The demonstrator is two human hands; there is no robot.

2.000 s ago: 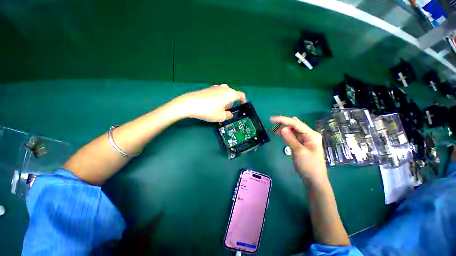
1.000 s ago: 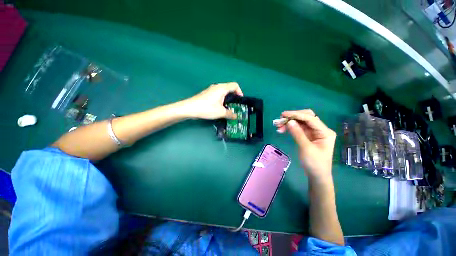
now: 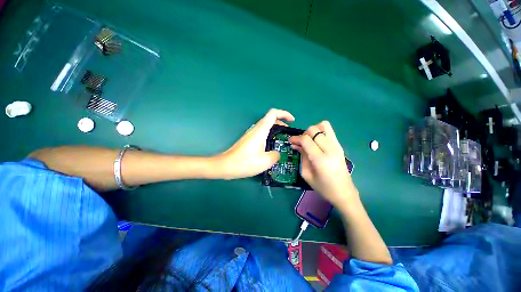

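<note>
A black plastic housing (image 3: 274, 183) with a green circuit board (image 3: 284, 169) inside lies in front of me, near the middle of the bench. My left hand (image 3: 258, 149) holds the housing at its left side, thumb over the board's edge. My right hand (image 3: 323, 159), with a dark ring, reaches over the housing's right side, and its fingertips are at the upper part of the board. Whether they pinch a small part cannot be seen. A smartphone (image 3: 314, 209) lies below the housing, partly hidden by my right hand, with a white cable (image 3: 301, 229) at its bottom end.
A clear bag with small dark and brassy parts (image 3: 103, 105) lies left, with white discs (image 3: 125, 127) and a white lump (image 3: 18, 109) nearby. Clear blister trays (image 3: 432, 151), a white sheet (image 3: 452, 210) and black housings (image 3: 433, 59) are at right. A blue sleeve (image 3: 477, 256) is lower right.
My right hand has moved left onto the board, from apart beside the housing. The phone is now partly covered. The view has shifted, showing more of the clear bag and discs at left.
</note>
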